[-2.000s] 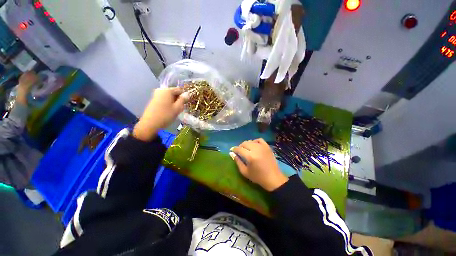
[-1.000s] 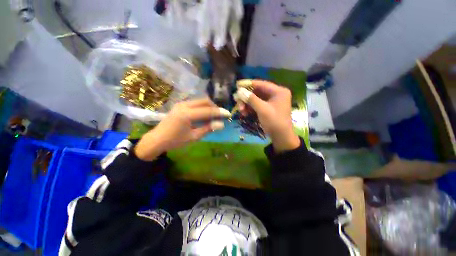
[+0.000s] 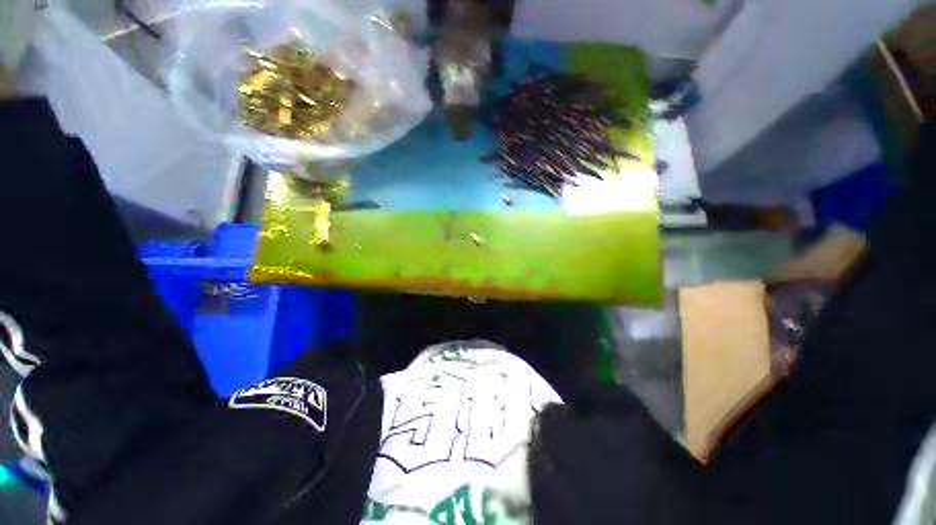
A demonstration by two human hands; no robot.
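Note:
Neither of my hands is in the picture; only my black sleeves show at the left and right. Gold-coloured metal parts (image 3: 293, 94) lie heaped in an open clear plastic bag (image 3: 382, 138) at the upper left. Dark thin pins (image 3: 554, 128) lie in a loose pile on the right of the table. The dark machine head (image 3: 464, 62) stands between them at the back. A few small gold pieces (image 3: 322, 221) lie at the table's left, and a small yellowish piece (image 3: 476, 239) lies alone near the front.
The worn green table (image 3: 575, 251) has a blue central area. Blue plastic bins (image 3: 231, 328) stand at the lower left. A cardboard carton (image 3: 724, 344) is at the right, below table level. A pale control box (image 3: 674, 164) is beside the table's right edge.
Both hands have left the table middle and the picture, with the sleeves now spread wide to the sides. The view has tilted down, so the bag and machine head sit higher.

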